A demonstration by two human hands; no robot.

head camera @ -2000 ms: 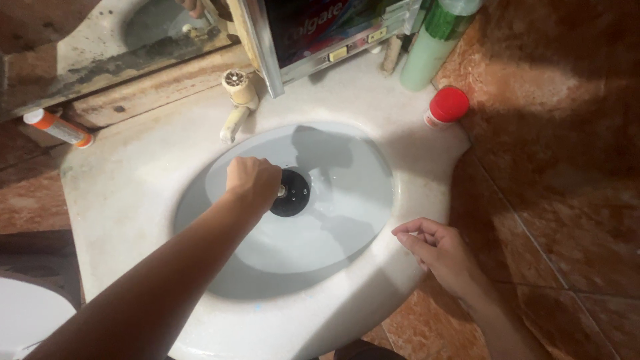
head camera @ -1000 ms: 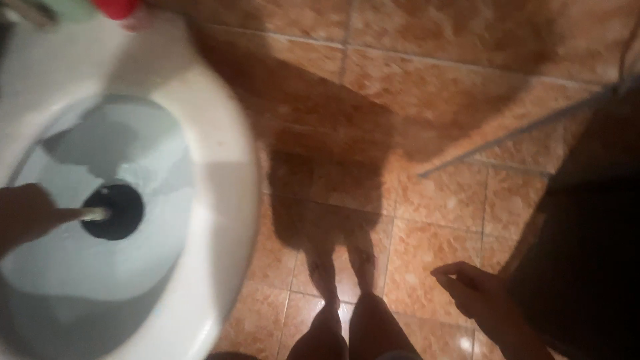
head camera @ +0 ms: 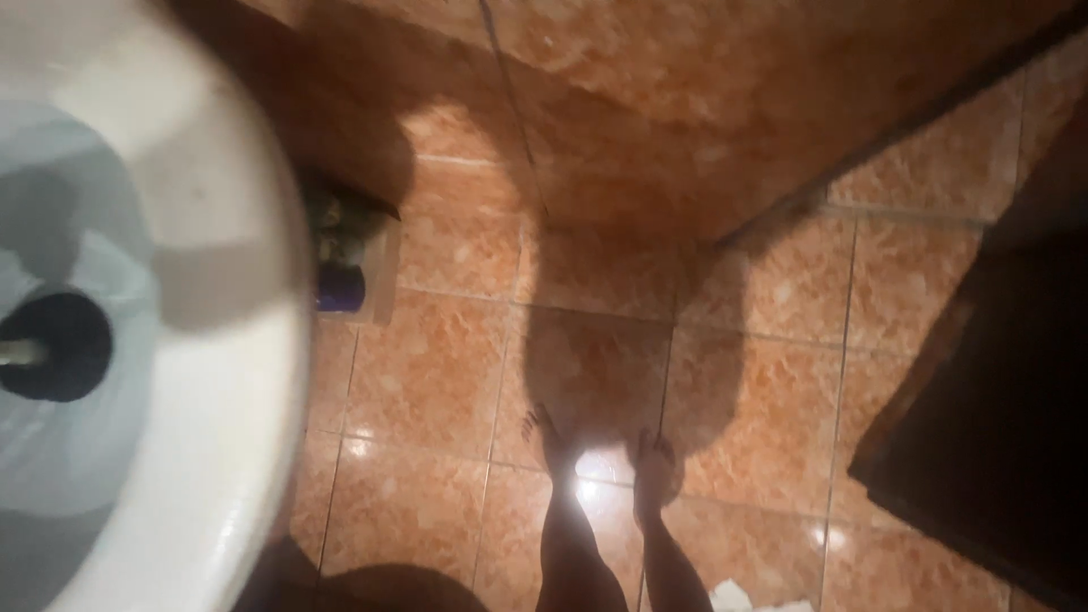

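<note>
At the left edge, the black rubber cup of a plunger (head camera: 64, 344) stands in the grey-blue basin (head camera: 127, 442) of a white sink. A short piece of its pale handle (head camera: 21, 352) shows and runs out of the picture to the left. Neither my left hand nor my right hand is in view, so what they hold is hidden. The rim of the sink countertop (head camera: 234, 340) curves down the left side of the view.
Below the sink edge a box or crate (head camera: 387, 272) holds a blue item (head camera: 342, 287). My bare feet (head camera: 654, 476) stand on orange-brown floor tiles (head camera: 425, 374). White scraps (head camera: 731, 597) lie at the bottom, and a large dark object (head camera: 986, 425) is at the right.
The view has swung right and down from the sink to the floor. My left hand, on the plunger before, and my right hand, held off to the right with nothing visible in it, have both left the view.
</note>
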